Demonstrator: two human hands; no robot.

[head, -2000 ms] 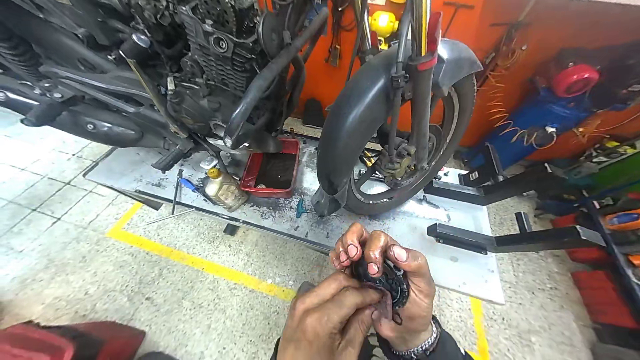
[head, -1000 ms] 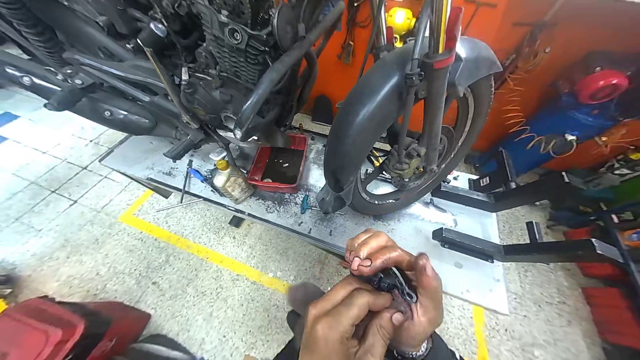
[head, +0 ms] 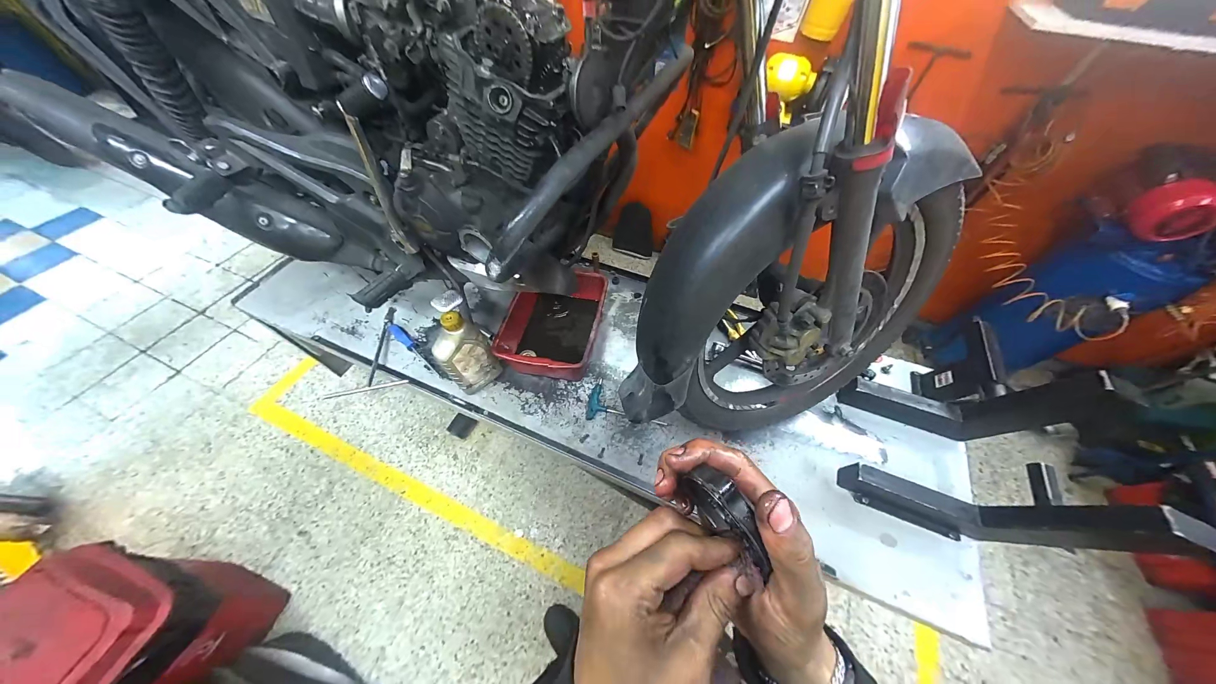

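Observation:
Both my hands are together at the lower middle of the head view, over the floor and the lift platform's front edge. My right hand point(head: 793, 579), fingers stained dark, curls around a black, round, oily mechanical part point(head: 724, 511). The fingertips of my left hand point(head: 655, 589) are pinched at the part's lower edge; whether they hold something small there is hidden. Beyond them stands a partly dismantled motorcycle, its engine point(head: 503, 104) exposed, with the front wheel point(head: 760, 413) nearest to my hands.
On the lift platform point(head: 912, 570) are a red pan point(head: 594, 328) of dark liquid, a yellow-capped bottle point(head: 464, 356), a teal-handled tool point(head: 595, 402) and a blue-handled tool point(head: 403, 336). Black metal arms point(head: 1064, 522) extend at the right. A red object point(head: 104, 617) is at the lower left.
The black part has been turned in my hands, and more of its round rim shows. The fingers of both hands have shifted on it.

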